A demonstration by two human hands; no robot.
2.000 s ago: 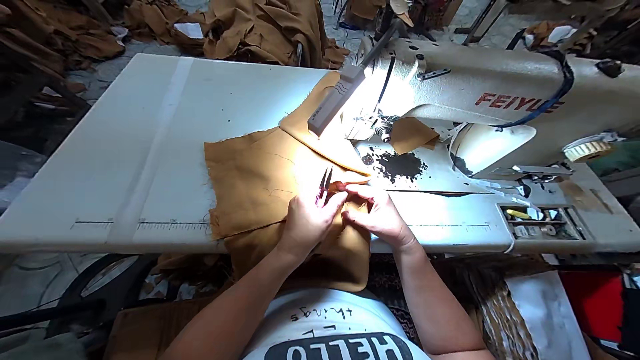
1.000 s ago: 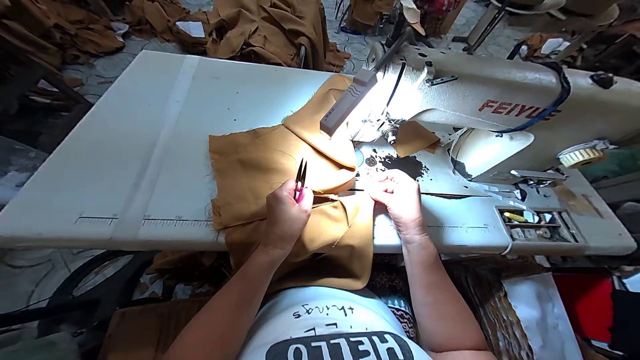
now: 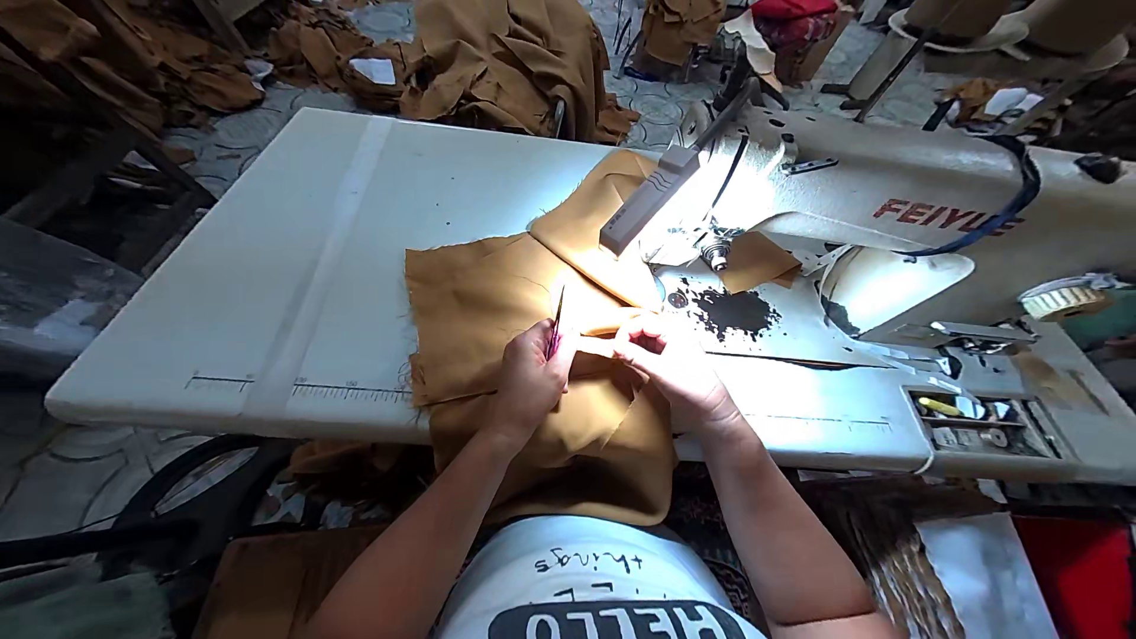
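Note:
My left hand (image 3: 535, 373) holds small pointed thread snips (image 3: 556, 324), blades pointing up and away, and its fingers are also at the fabric's edge. My right hand (image 3: 672, 364) pinches a folded edge of the tan fabric (image 3: 470, 311) between thumb and fingers, close to the left hand. The fabric lies on the white sewing table and hangs over its front edge towards my lap. Its far part passes under a lamp bar (image 3: 650, 197), left of the needle area of the Feiyue sewing machine (image 3: 887, 191).
A small tan scrap (image 3: 754, 262) lies behind a dark worn patch (image 3: 737, 312) on the machine bed. A parts tray (image 3: 981, 424) is set into the table (image 3: 222, 266) at right. Piled tan fabric (image 3: 506, 62) stands beyond the table's far edge.
My right hand was apart from the left one second ago; now the two are close together at the fabric's edge. The left hand keeps the snips.

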